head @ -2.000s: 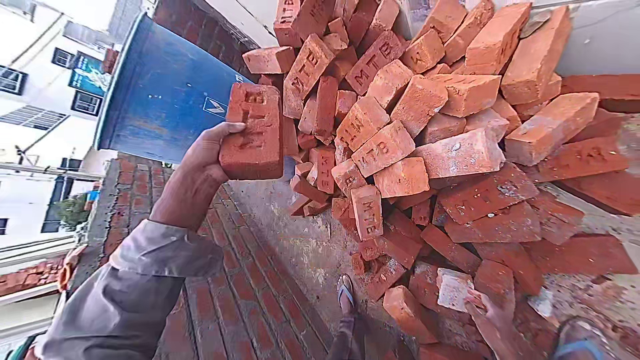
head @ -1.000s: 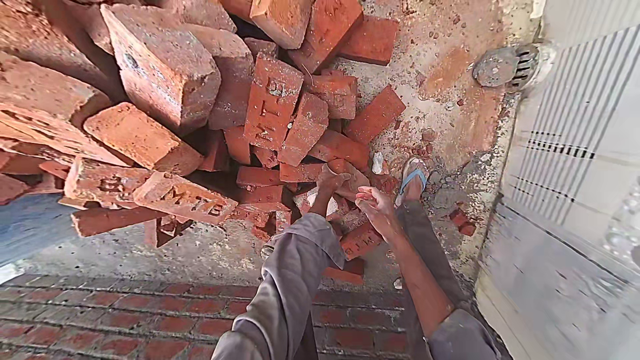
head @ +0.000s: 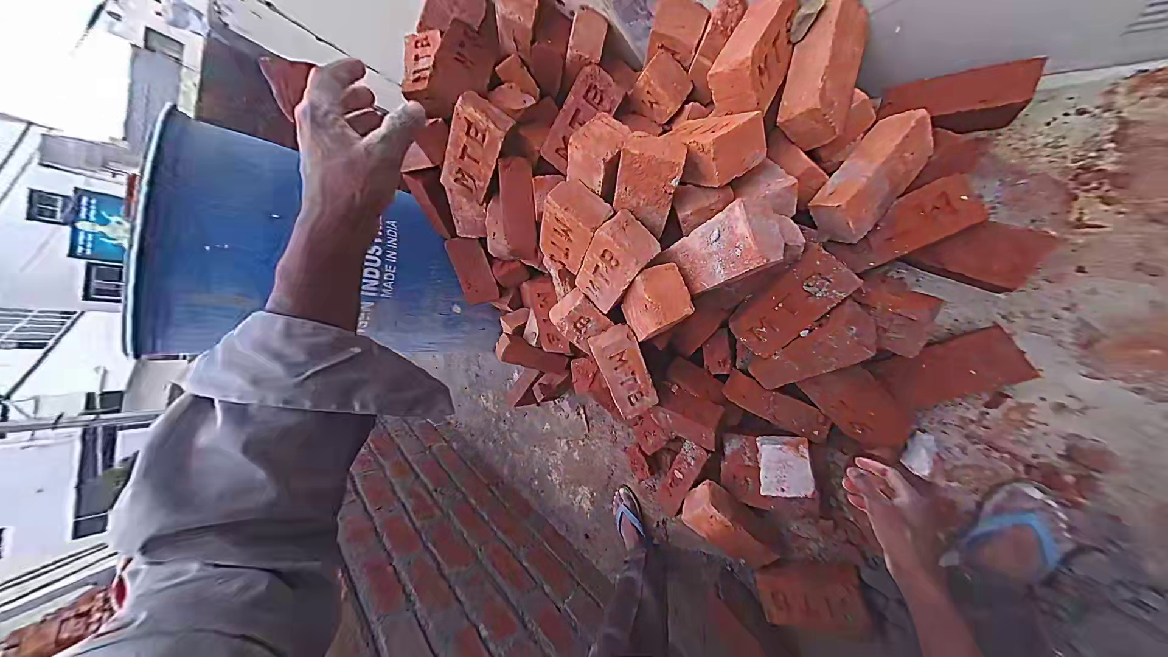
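My left hand [head: 351,137] is raised at the upper left, in front of the blue plastic tub [head: 219,237]. Its fingers are spread and partly curled, with nothing visible between thumb and fingers. A red brick [head: 285,84] shows just beyond its back edge, partly hidden; whether it touches the fingers is unclear. My right hand [head: 890,511] is low at the right, empty, its fingers apart near the lower edge of the heap of red clay bricks [head: 657,292]. A pale-faced brick piece [head: 785,467] lies to its left. Many bricks bear stamped letters.
A course of brickwork with mortar joints [head: 456,547] runs along the lower left. My sandalled feet [head: 630,516] stand on rough concrete below the heap. A loose brick [head: 812,598] lies near the right forearm. A pale wall [head: 967,36] borders the heap behind.
One second ago both hands were low together at the bricks; now they are far apart, the left raised by the tub. Two seconds ago the left hand held a brick. The view has turned strongly.
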